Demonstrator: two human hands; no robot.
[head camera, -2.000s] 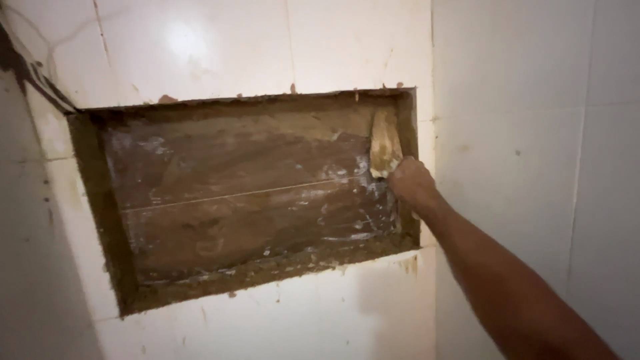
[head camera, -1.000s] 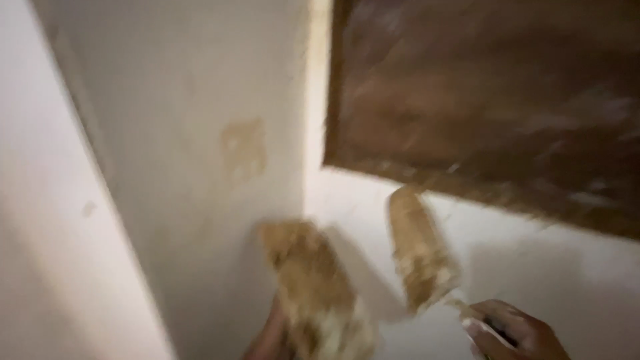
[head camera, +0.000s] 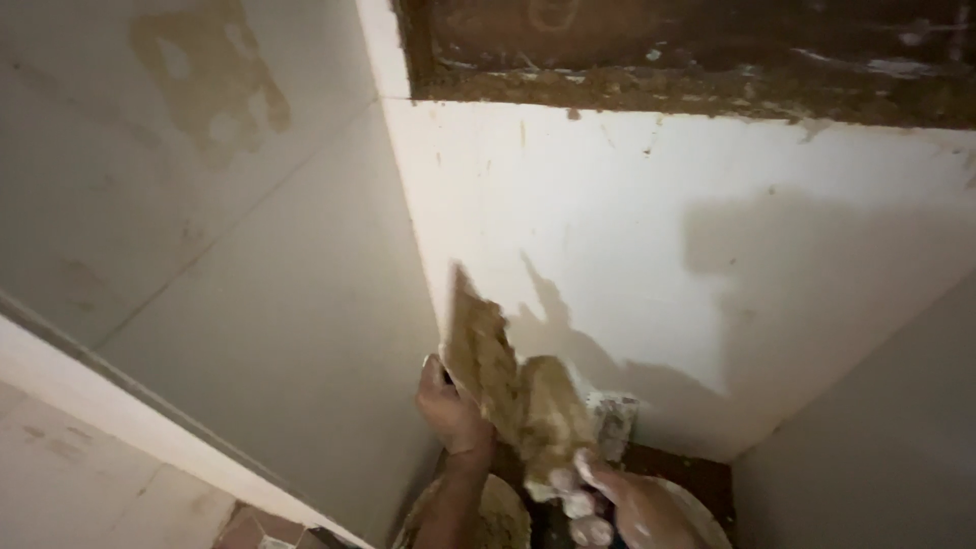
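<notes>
My left hand (head camera: 450, 408) grips a flat board (head camera: 457, 320) from its left edge; the board is tilted and carries a thick layer of wet brown mortar (head camera: 488, 358). Close on its right, my right hand (head camera: 602, 496) holds a trowel (head camera: 553, 412) whose blade is coated with the same mortar. The blade is against or just beside the load on the board; which of the two I cannot tell. White smears cover the fingers of my right hand. The trowel's handle is mostly hidden in my grip.
Above is a wall recess (head camera: 686, 95) with a rough mortar edge. White tiled wall (head camera: 595, 198) lies below it, and grey side walls stand left and right. Below my hands are a mortar-smeared round container (head camera: 503, 518), partly hidden, and a small printed packet (head camera: 614, 419) against the wall.
Two seconds ago my right hand was at the recess's right side with the trowel. Now both hands are low beneath the recess, board and trowel close together. The view has swung down and left.
</notes>
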